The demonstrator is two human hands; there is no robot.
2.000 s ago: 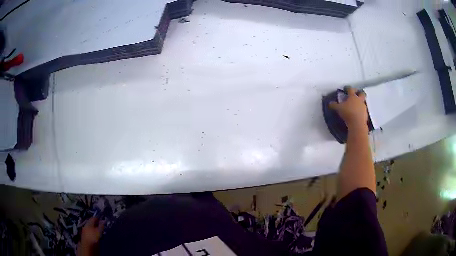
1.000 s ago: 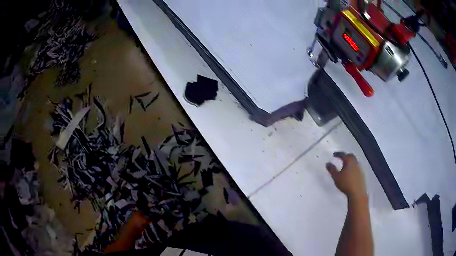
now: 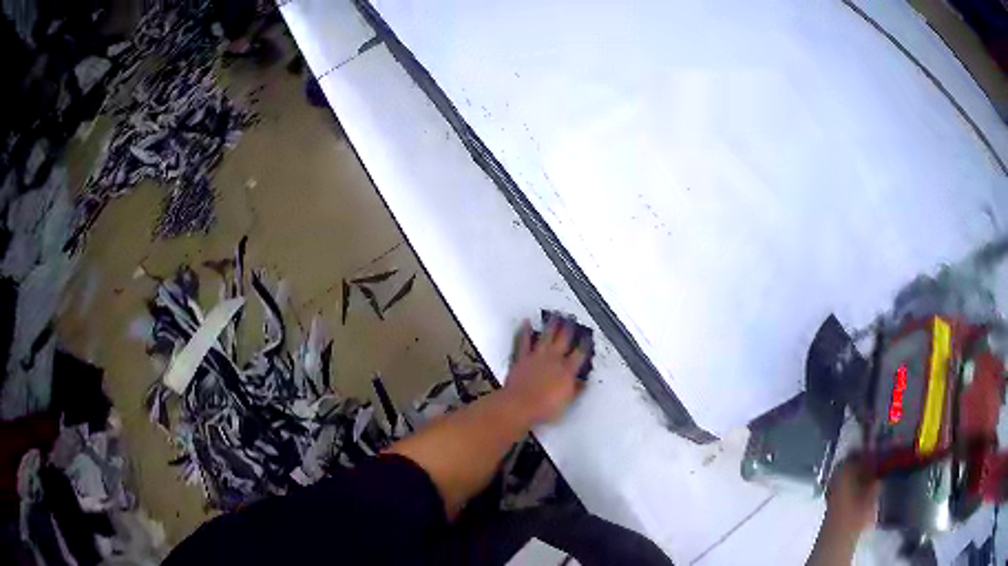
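My left hand (image 3: 544, 376) is over a small dark offcut (image 3: 573, 335) on the white table, its fingers spread around the piece and partly covering it. The offcut lies beside the long dark edge of the fabric lay (image 3: 549, 245), which has white paper on top. My right hand (image 3: 849, 500) is at the near side of the red and silver cutting machine (image 3: 912, 398), where its handle is. Its fingers are partly hidden and blurred. The machine's grey base plate (image 3: 787, 444) sits on the table near the end of the lay edge.
The table's front edge (image 3: 403, 238) runs diagonally. Dark and white scraps (image 3: 260, 387) lie in heaps on the tan floor to the left. A thin dark line (image 3: 928, 75) crosses the upper right. More dark pieces show at the lower right corner.
The view has turned, and the machine now appears at the lower right. My left hand has come from above the floor onto the offcut. My right hand has moved from over the table to the machine.
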